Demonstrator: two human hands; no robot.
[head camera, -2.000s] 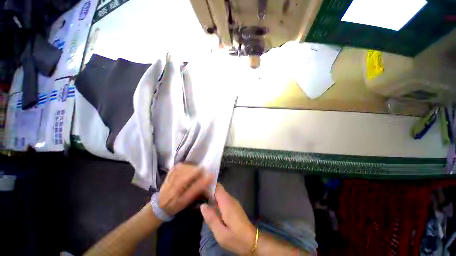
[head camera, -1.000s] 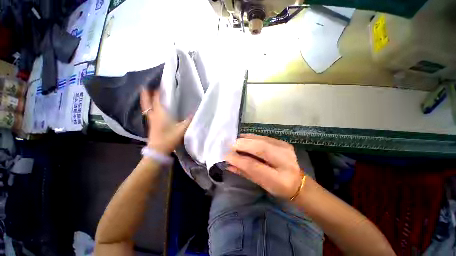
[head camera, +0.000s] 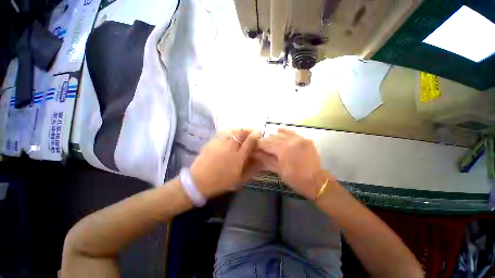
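Observation:
A garment panel (head camera: 146, 108), pale grey with a dark-grey piece on it, lies over the left part of the table and runs under the bright lamp glare. My left hand (head camera: 225, 160) and my right hand (head camera: 290, 157) meet at the panel's right edge, near the table's front edge. Their fingers are bent close together over the cloth; whether they pinch it is hidden and blurred. The sewing machine (head camera: 304, 24) stands above, its presser foot area washed out by glare.
A white fabric scrap or template (head camera: 361, 87) lies right of the needle area. White printed sacks (head camera: 59, 117) with a dark strip lie at the left. A dark side board (head camera: 108, 212) is at lower left. A yellow-green tool or marker (head camera: 476, 153) is at the right table end.
The panel is spread further up the table, with its front part raised from my lap. My left hand has moved right off the dark piece to beside my right hand, which moved slightly up.

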